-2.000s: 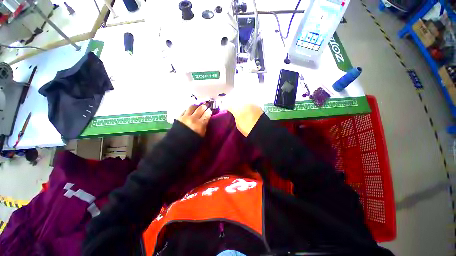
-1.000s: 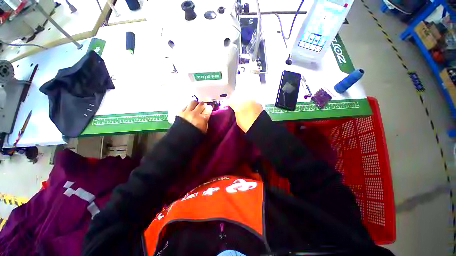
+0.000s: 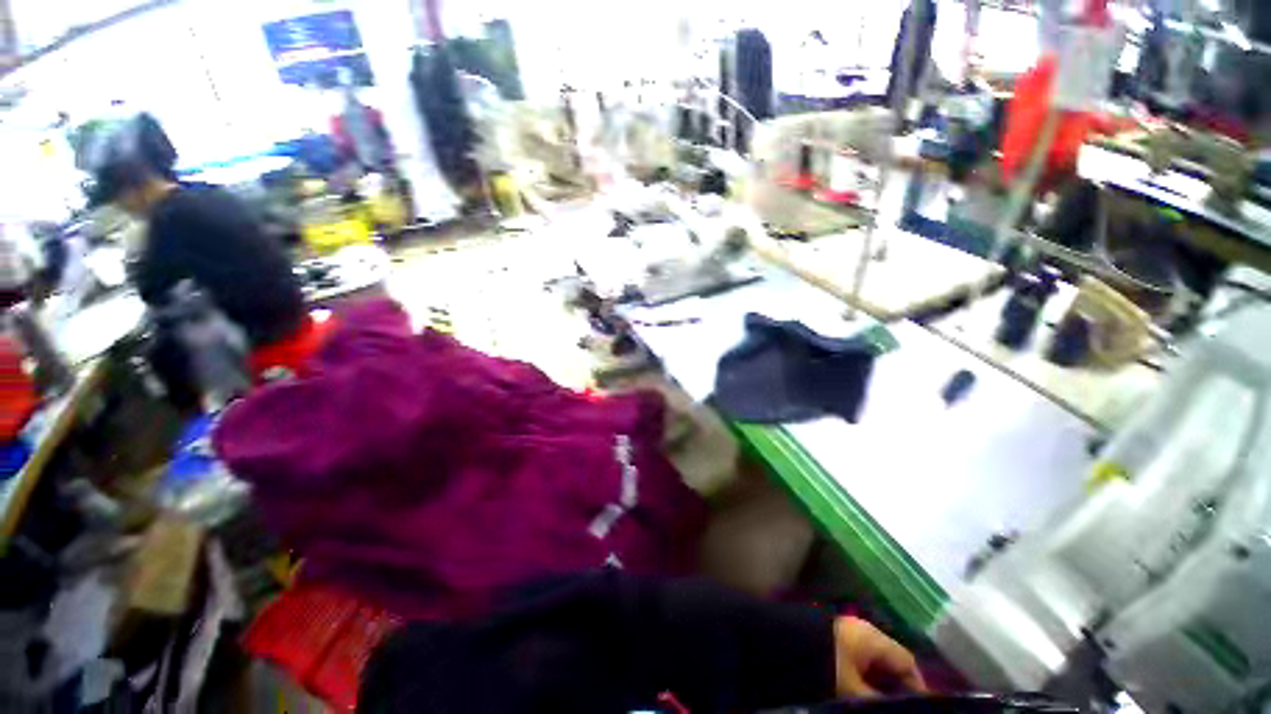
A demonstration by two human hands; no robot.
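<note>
A large heap of purple garments (image 3: 446, 460) with short silver-grey bands lies left of the table. My left hand (image 3: 878, 661) shows at the bottom edge, right of centre, at the end of a black sleeve. Its fingers are blurred and partly cut off, so its hold cannot be told. A little purple cloth shows beside it. The white sewing machine head (image 3: 1185, 558) is at the right, blurred and cut off by the edge. My right hand is not in view. The needle area is hidden or too blurred to see.
The white table (image 3: 976, 467) has a green front edge. A dark cloth piece (image 3: 795, 370) lies on it. A red crate (image 3: 328, 635) is under the heap at lower left. A person in black (image 3: 216, 265) is at the far left. Other machines and tables stand behind.
The view has swung left and up, away from the needle area. The purple heap is now central-left and the machine far right. My right hand has left the picture.
</note>
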